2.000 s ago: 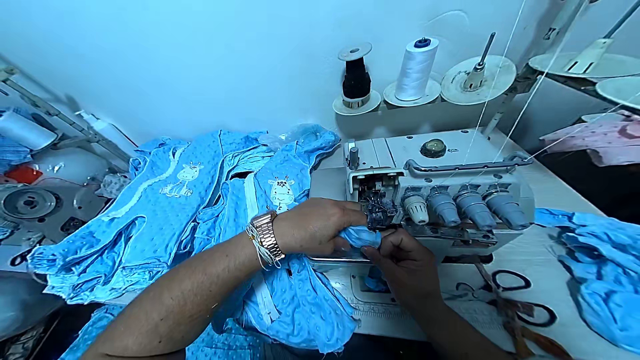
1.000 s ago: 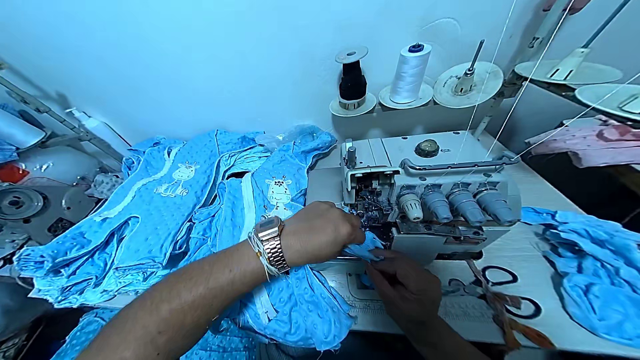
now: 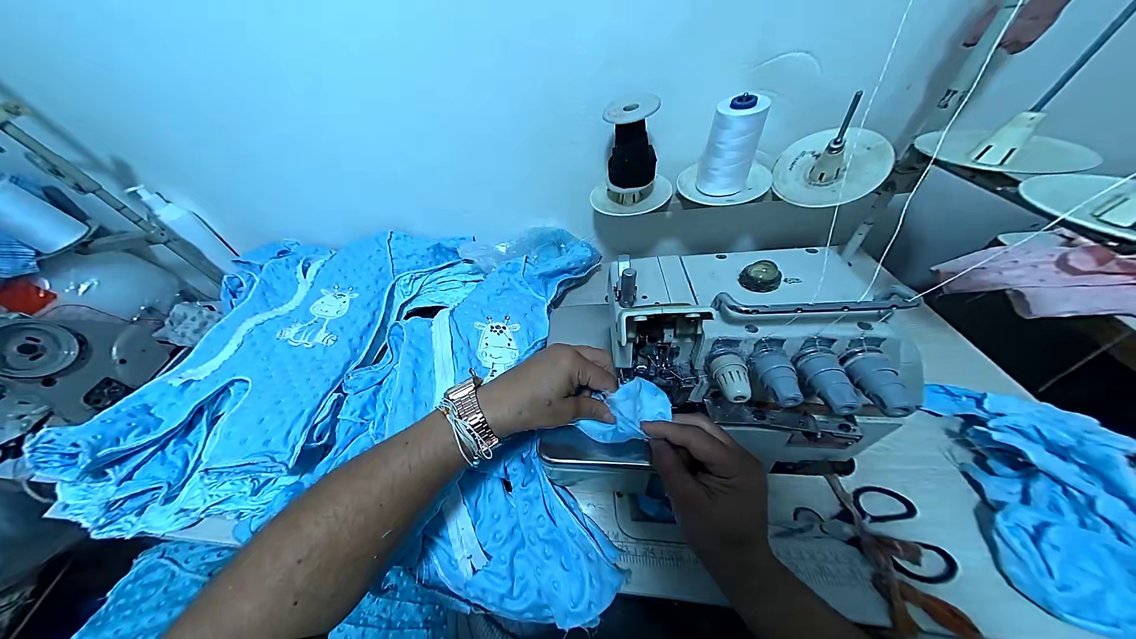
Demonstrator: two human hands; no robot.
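Note:
A small piece of light blue fabric is pinched between my two hands in front of the needle area of a white overlock sewing machine. My left hand, with a metal watch at the wrist, grips its left side. The fingers of my right hand hold its lower right edge. Just below the fabric is the machine's metal plate. Left of the machine lie blue dotted baby garments with giraffe motifs, one flat and another partly under my left forearm.
Scissors with cloth strips around them lie right of my right hand. More blue fabric is at the right edge. Behind the machine stand a white thread cone and a black spool. Another machine is at far left.
The blue piece shows more of its surface between my fingers than before. Both hands remain at the front of the machine, still holding it.

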